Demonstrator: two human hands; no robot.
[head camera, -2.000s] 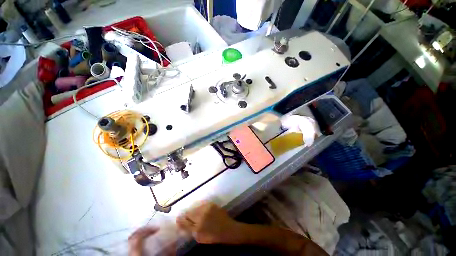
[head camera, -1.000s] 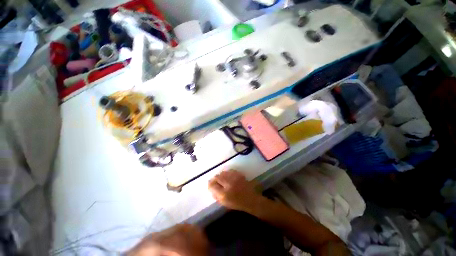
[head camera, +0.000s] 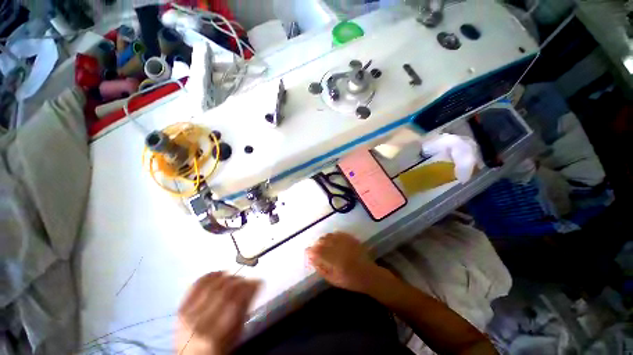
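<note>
The white lockstitch machine (head camera: 305, 139) lies across the table, its presser foot and needle area (head camera: 262, 201) at its lit left end. My right hand (head camera: 340, 258) rests near the table's front edge with fingers curled in; I cannot tell whether it holds anything. My left hand (head camera: 218, 305) is blurred, over the table at lower left, with no cloth visible in it. The phone (head camera: 373, 184) with a pink screen lies beside black-handled scissors (head camera: 336, 193) in front of the machine arm. No garment piece lies under the needle.
A yellow piece (head camera: 427, 177) and a white cloth scrap (head camera: 457, 154) lie right of the phone. Behind are a red tray (head camera: 139, 106) of spools and a green cap (head camera: 346, 32). Yellow cord (head camera: 182, 159) loops a post. Beige cloth (head camera: 41, 208) hangs at left; more cloth (head camera: 451, 267) lies at lower right.
The view has shifted. My left hand has risen from the bottom edge farther over the table. My right hand has moved to the right along the front edge, below the scissors and phone.
</note>
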